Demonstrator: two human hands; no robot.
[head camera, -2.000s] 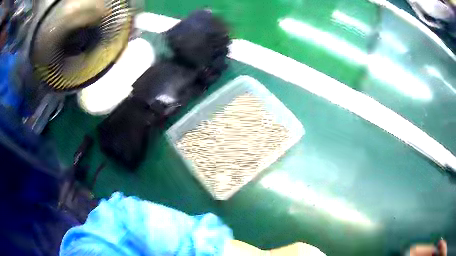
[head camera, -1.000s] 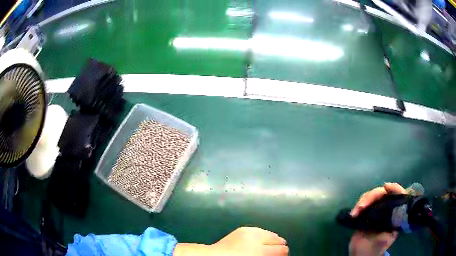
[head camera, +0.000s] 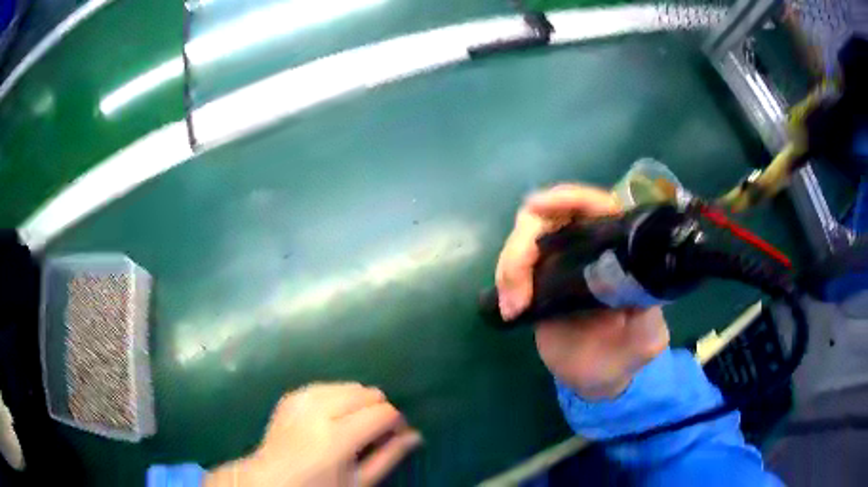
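My right hand is wrapped around the black electric screwdriver, which lies level with its tip to the left and its thick cable curving off to the right. My left hand is low over the green bench, slightly blurred, its fingers curled towards the right; whether anything is pinched in it cannot be told. The translucent bin of tiny screws stands at the left, away from both hands. A small clear cup with yellowish contents is just behind the right hand, beside the red handle of a brush.
Dark parts stand at the far left edge. A pale strip runs across the back of the green bench. A metal frame rises at the right. A dark slotted crate is below the bench edge at the lower right.
The view has swung to the right, so the fan has left the picture and the bin is at the left edge. The screwdriver, held since the one-second-old frame, now shows nearer the middle.
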